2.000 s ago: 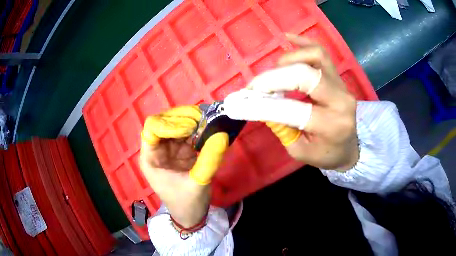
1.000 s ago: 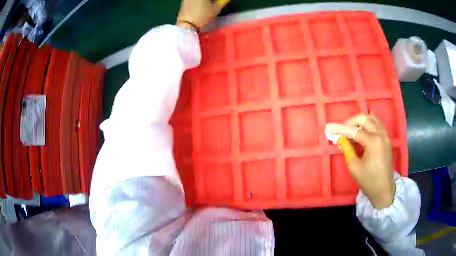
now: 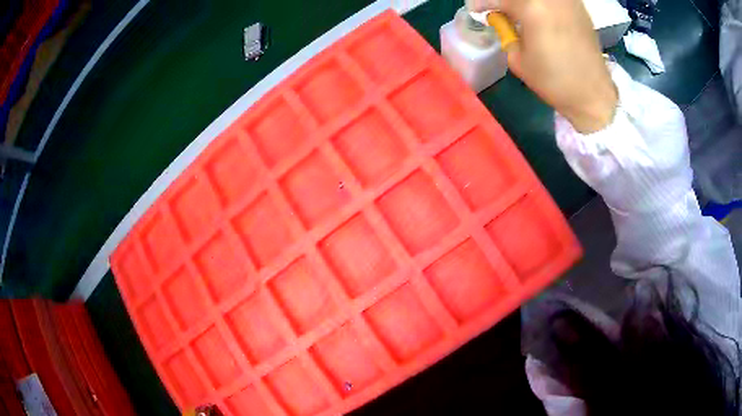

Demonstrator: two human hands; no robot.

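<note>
My right hand [image 3: 561,61], with a yellow finger cot, is at the top, over the neck of the squat white bottle [image 3: 473,53]. It holds a small piece of white cloth [image 3: 482,15] against the bottle's top; the fingertips are partly hidden. The red tray [image 3: 370,199] lies tilted across the middle, its visible pockets bare except for tiny dark specks. At the bottom left edge a small dark, shiny piece [image 3: 208,410] shows beside a bit of yellow, perhaps a finger cot of my left hand, almost wholly cut off.
A small silver-grey unit [image 3: 254,41] lies on the green belt beyond the pale strip [image 3: 220,122]. A stack of red trays [image 3: 61,357] with a white label stands at bottom left. A white box [image 3: 606,23], white scraps [image 3: 644,50] and dark parts lie at upper right.
My right hand has moved from over the tray up to the bottle with the cloth. My left arm has drawn back from the belt. The silver-grey unit now shows on the belt.
</note>
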